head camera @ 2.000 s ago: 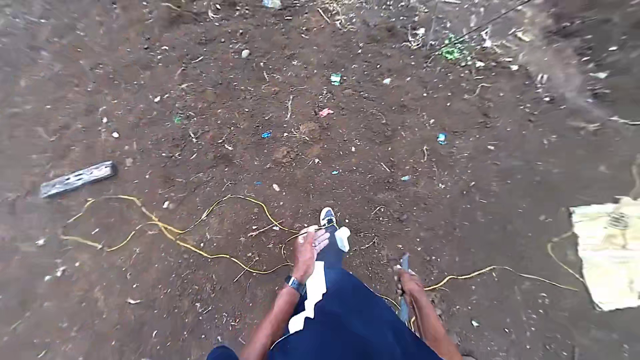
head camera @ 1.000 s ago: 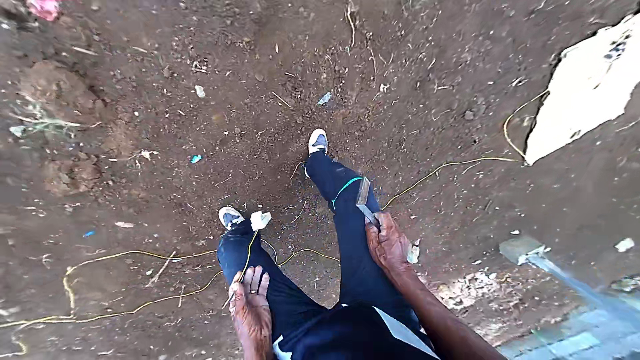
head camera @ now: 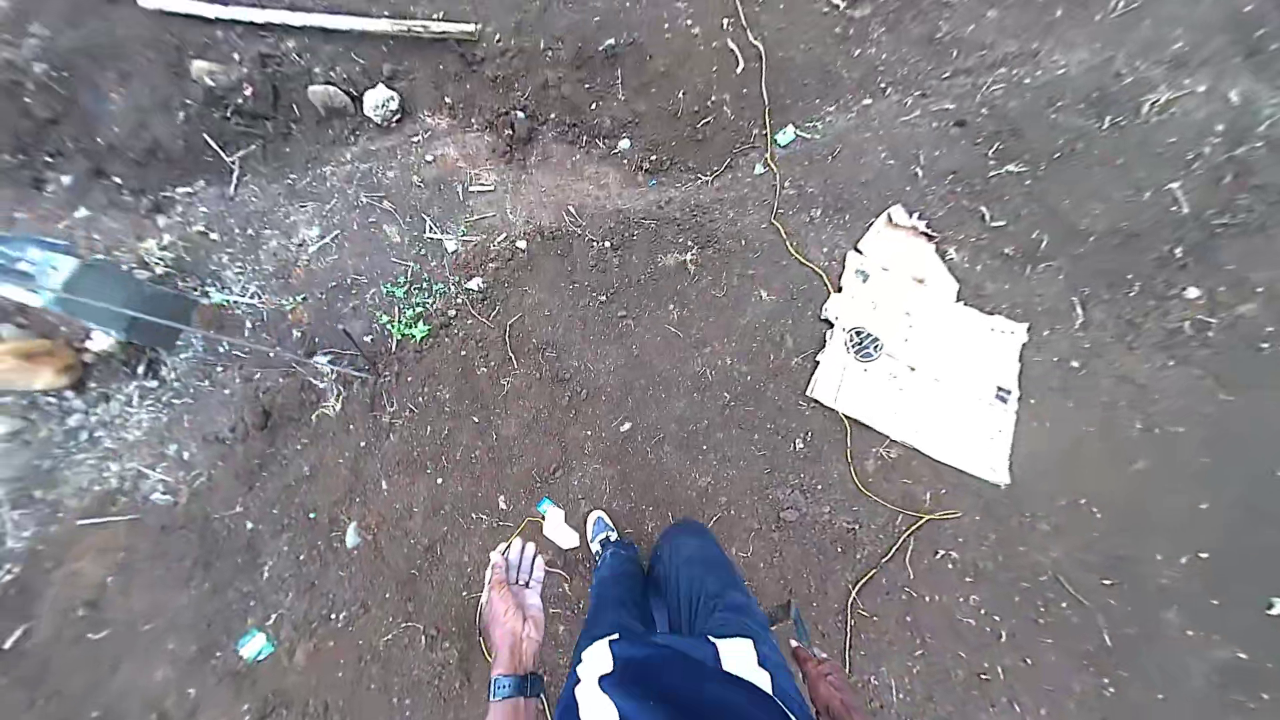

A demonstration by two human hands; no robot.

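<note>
My left hand (head camera: 514,600), with a watch on its wrist, is at the lower middle, palm up. A thin yellow cord (head camera: 483,625) runs past its fingers, and a small white piece with a blue end (head camera: 558,526) lies or hangs just beyond the fingertips; which, I cannot tell. Low beside my right thigh, my right hand (head camera: 825,682) is closed on a tool with a metal part (head camera: 799,625); its kind is unclear. My legs in dark blue trousers and one shoe (head camera: 601,530) show between the hands.
A torn, flat pale sheet (head camera: 925,370) lies on the soil at the right, with yellow cord (head camera: 775,190) passing by it. Stones (head camera: 381,104) and a pale pole (head camera: 310,18) are at the upper left. A blurred dark object (head camera: 125,303) stands at the left edge.
The view has swung a lot, and the pale sheet shows more fully. My right hand, with its tool, is now lower beside my thigh. My left hand is still near the cord.
</note>
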